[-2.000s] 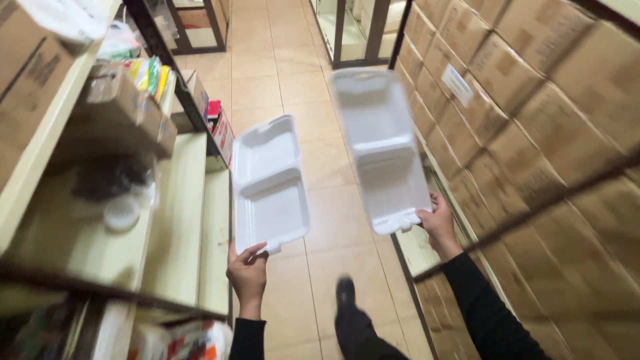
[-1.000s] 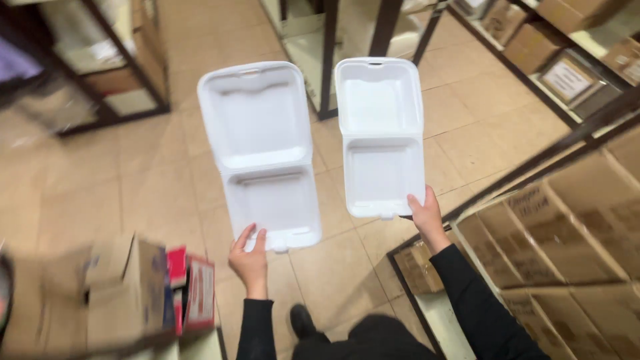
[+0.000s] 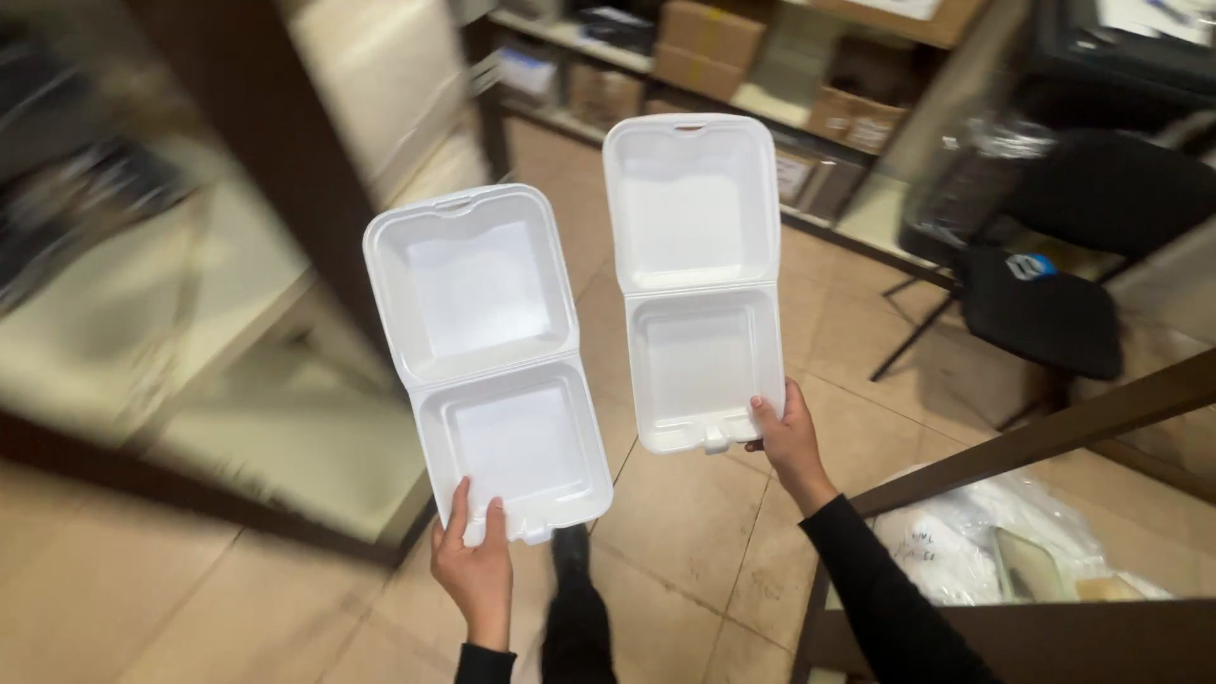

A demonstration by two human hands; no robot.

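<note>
In the head view, my left hand point(image 3: 475, 560) grips the front edge of a white foam clamshell food container point(image 3: 513, 437), with fingers over its inner rim. The container is unfolded flat, its hollow side up, with nothing inside. Another white foam clamshell container point(image 3: 703, 351), likewise unfolded, is held by my right hand point(image 3: 788, 442) at its near right corner, the thumb on top. The two containers are apart, the right one a little farther up in the view. The fingers beneath each are mostly hidden.
A dark-framed shelf point(image 3: 332, 380) stands close on the left. Cardboard boxes point(image 3: 708, 47) sit on shelving at the back. A black chair point(image 3: 1040, 304) is at right. Bagged white goods point(image 3: 988, 541) lie on a rack at lower right. My leg point(image 3: 575, 617) is over the tiled floor point(image 3: 684, 532).
The view has turned and moved along the aisle, from stacked boxes to the chair and back shelving. Both hands still hold the unfolded containers.
</note>
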